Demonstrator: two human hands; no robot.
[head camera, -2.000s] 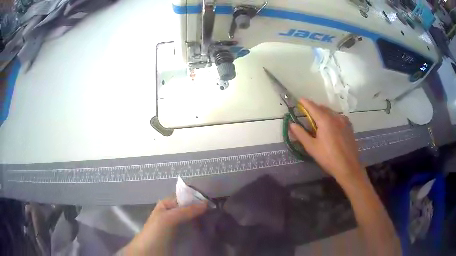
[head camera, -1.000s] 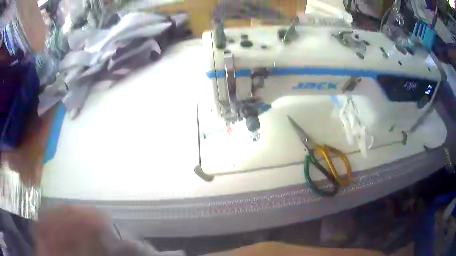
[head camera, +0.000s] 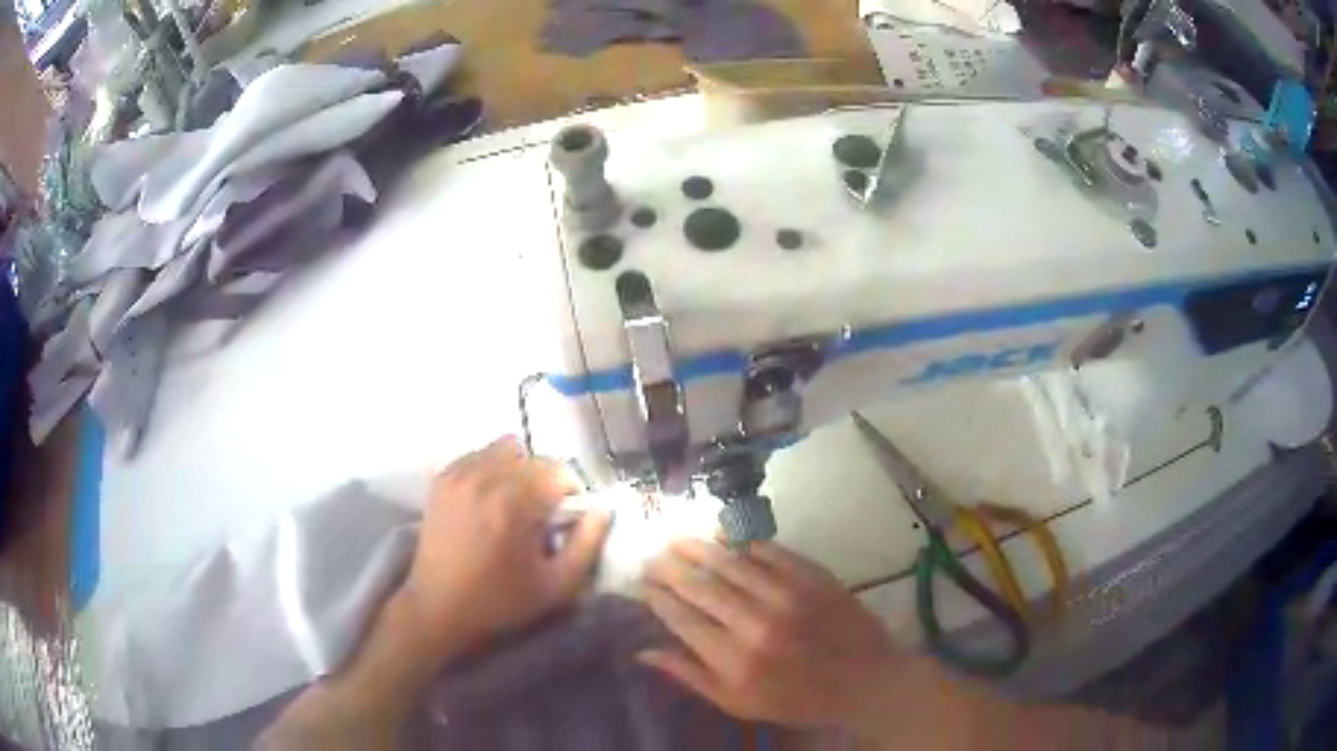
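A garment panel (head camera: 264, 609), pale grey at the left and dark purple-grey lower down, lies over the table's front part. My left hand (head camera: 506, 536) rests on it left of the needle, fingers bent around a small light fold of cloth. My right hand (head camera: 755, 624) lies flat on the cloth just right of and in front of the needle, fingers slightly apart. The presser foot and needle (head camera: 660, 492) are in bright glare, so the seam edge there is hard to see.
Scissors (head camera: 953, 536) with green and yellow handles lie right of my right hand. White scraps (head camera: 1078, 433) lie behind them. The white JACK machine head (head camera: 938, 279) spans the back. A heap of grey and purple pieces (head camera: 220, 191) lies far left.
The scissors were released onto the table. The view has shifted toward the machine and far left. Both hands and the cloth have come up from the front edge to the needle.
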